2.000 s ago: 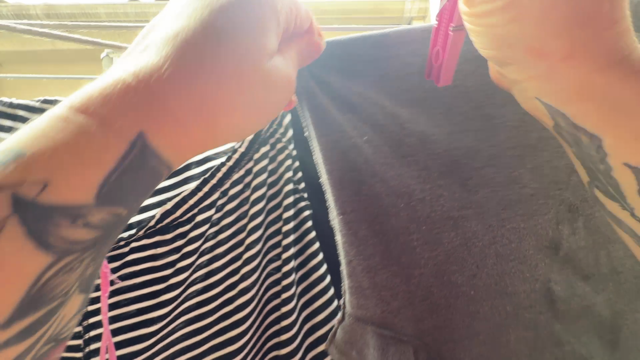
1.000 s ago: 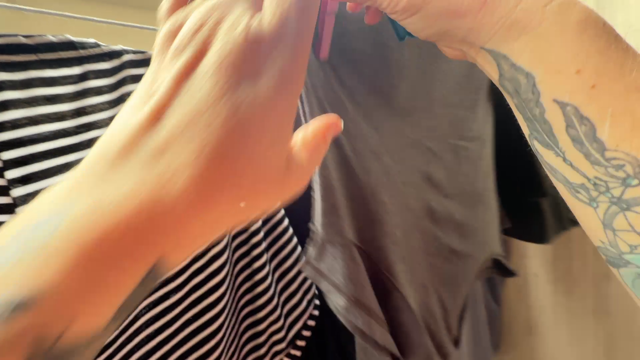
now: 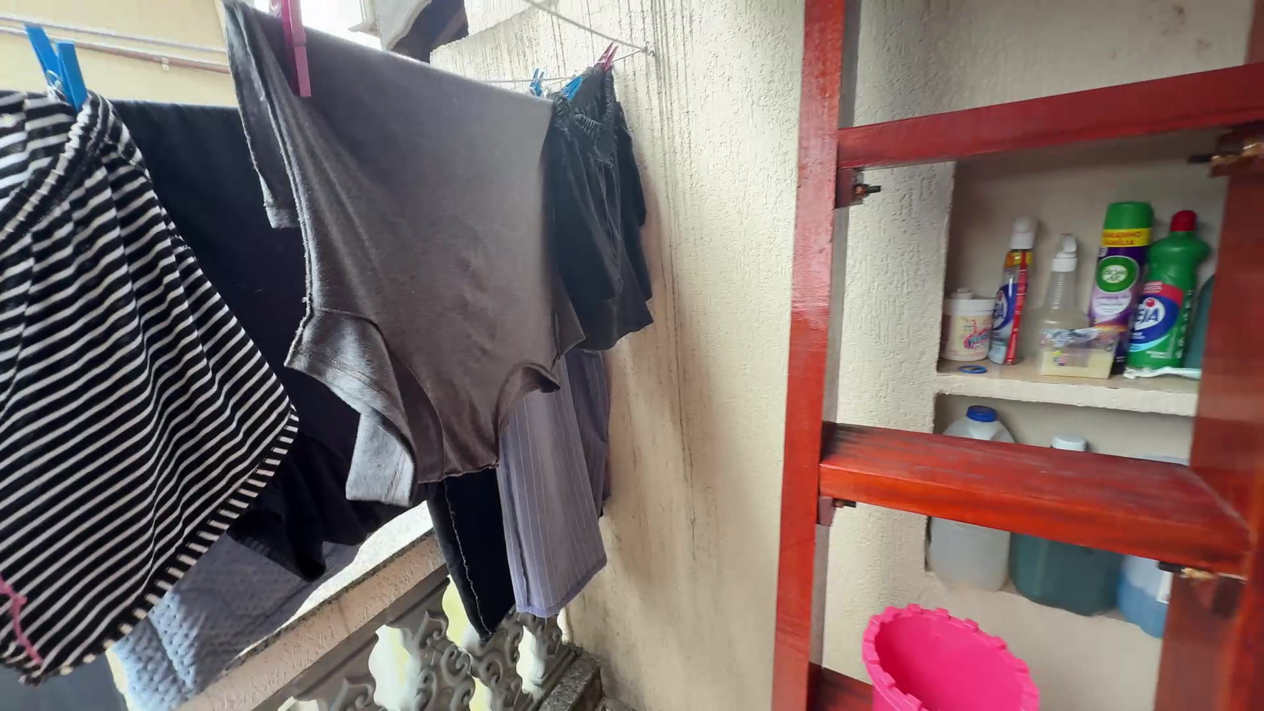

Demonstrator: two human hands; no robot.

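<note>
Neither of my hands shows at this moment. A dark grey shirt [image 3: 425, 197] hangs upside down from a clothesline, with a pink clothespin [image 3: 295, 49] at its upper left. To its left is a black-and-white striped garment [image 3: 118, 395], pinned by a blue clothespin [image 3: 61, 69]. Behind them hangs a black cloth [image 3: 197, 188]. Dark shorts [image 3: 597, 217] hang at the line's far end by the wall, and pinstriped grey trousers [image 3: 548, 494] hang lower, partly behind the shirt.
A red wooden ladder [image 3: 812, 296] stands at the right before wall niches holding a green bottle [image 3: 1170, 296], an aerosol can [image 3: 1121, 267] and large jugs [image 3: 973, 553]. A pink plastic basket [image 3: 948, 662] is at the bottom. A balustrade [image 3: 326, 622] runs below the laundry.
Both hands, earlier at the top of the grey shirt by a pink clothespin, have left the view. The view has swung right, bringing in the ladder and niches.
</note>
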